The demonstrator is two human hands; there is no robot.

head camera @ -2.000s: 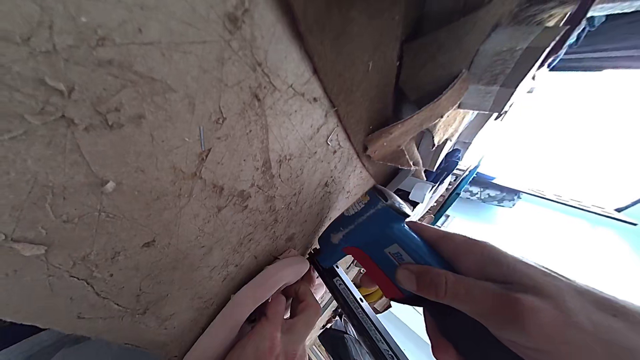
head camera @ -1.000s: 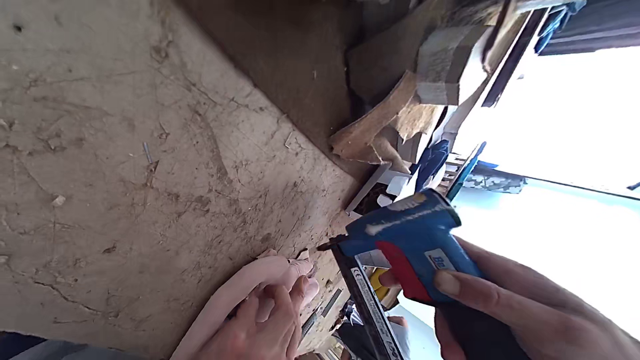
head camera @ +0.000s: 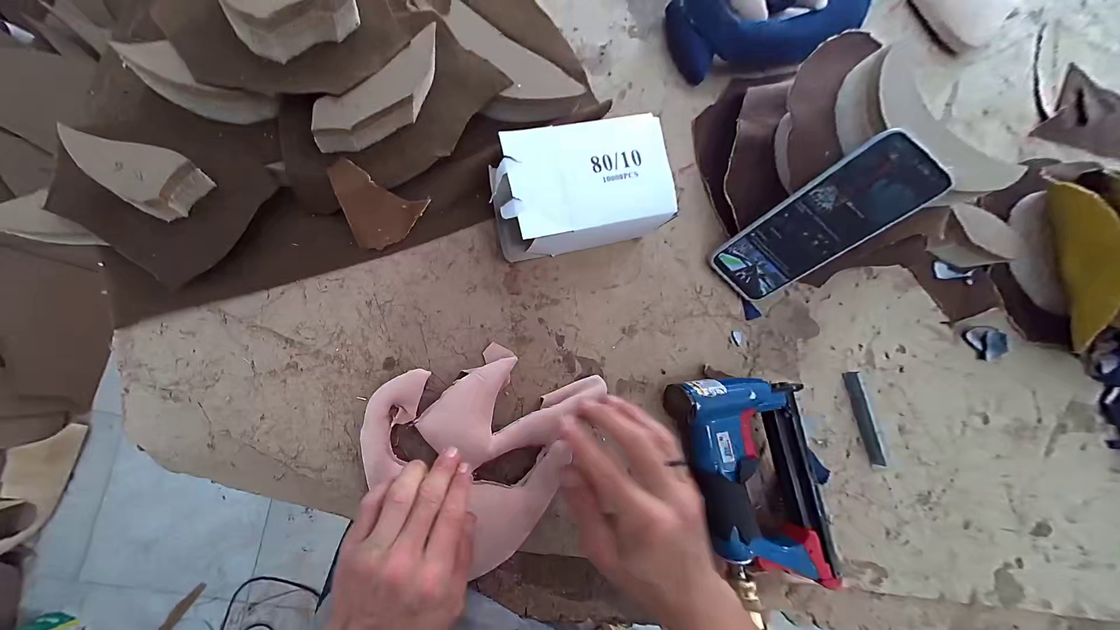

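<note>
Several joined pink leather-covered shapes (head camera: 512,516) form an openwork piece lying on the worn workbench near its front edge. My left hand (head camera: 407,534) rests flat on the lower left of that piece, fingers extended. Over its right arm is my right hand (head camera: 634,490), slightly blurred, fingertips at the pink covering. Just right of that hand a blue pneumatic stapler (head camera: 726,446) with a black magazine lies on the bench, held by neither hand. A strip of staples (head camera: 865,418) lies to the right of the stapler.
Behind the piece stands a white cardboard box (head camera: 586,179) of staples. A smartphone (head camera: 831,214) leans on leather-covered pieces at the right. Brown leather (head camera: 166,206) with cut foam or wood shapes (head camera: 376,92) covers the back left. The bench edge (head camera: 236,490) borders a tiled floor.
The stapler, earlier in my right hand, now lies on the bench. Both hands are on the pink piece, which now shows whole. The view has swung round a lot.
</note>
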